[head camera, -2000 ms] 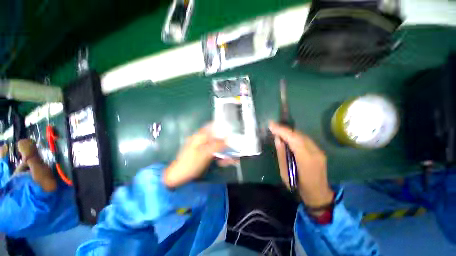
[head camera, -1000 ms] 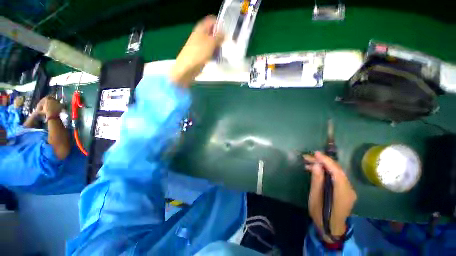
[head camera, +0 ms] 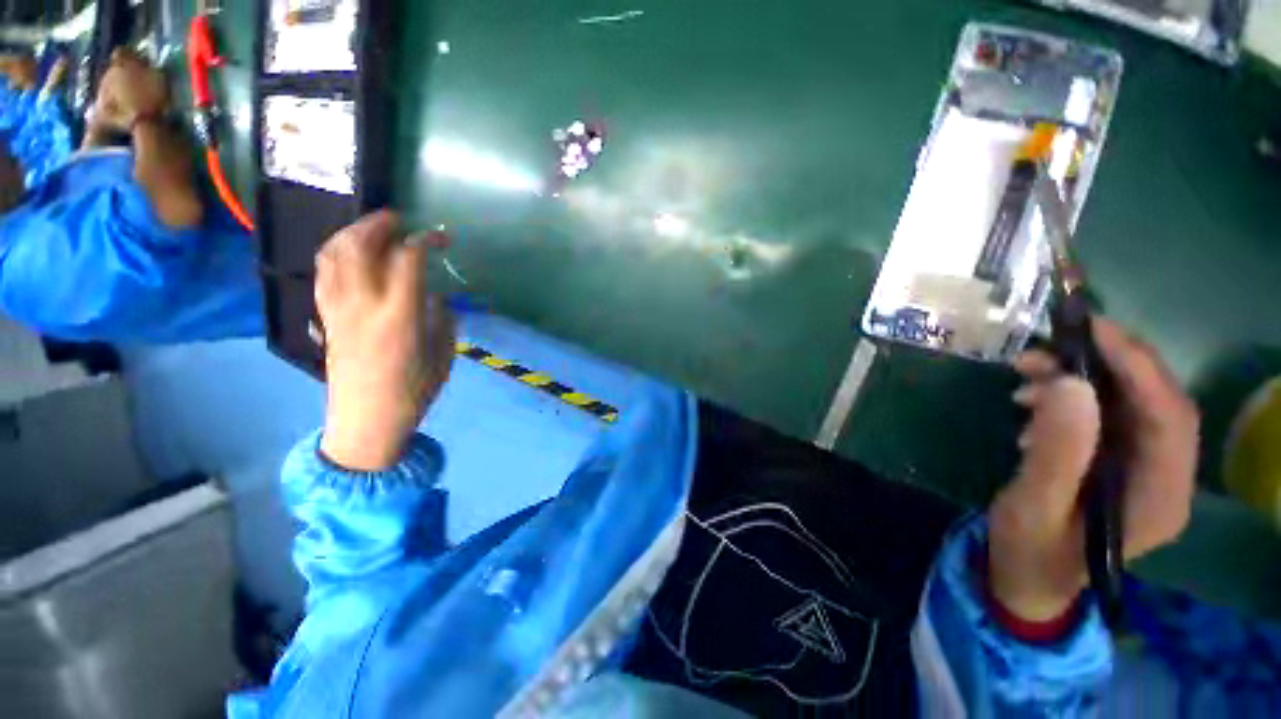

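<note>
My right hand (head camera: 1110,450) holds the soldering iron (head camera: 1075,302) like a pen, its metal tip over the orange-yellow flex inside the open phone assembly (head camera: 934,211). The phone lies flat on the green mat, tilted a little. My left hand (head camera: 377,316) is at the mat's front edge by the black tray, fingers bent together. A tiny reddish thing and a thin line show at its fingertips; whether they are gripped is unclear. A small pile of tiny components (head camera: 577,148) lies on the mat.
A black tray (head camera: 288,232) with two bright phone-like rectangles stands at the left. Beyond it are a red-orange handled tool (head camera: 205,84) and another worker's arm (head camera: 162,169). A yellow-green tape roll (head camera: 1257,443) is cut off at the right edge. Another phone (head camera: 1180,17) shows at the top right.
My left hand has come back from the conveyor to the front left. A phone now lies on the mat, with the iron's tip over it. The view has turned and moved closer.
</note>
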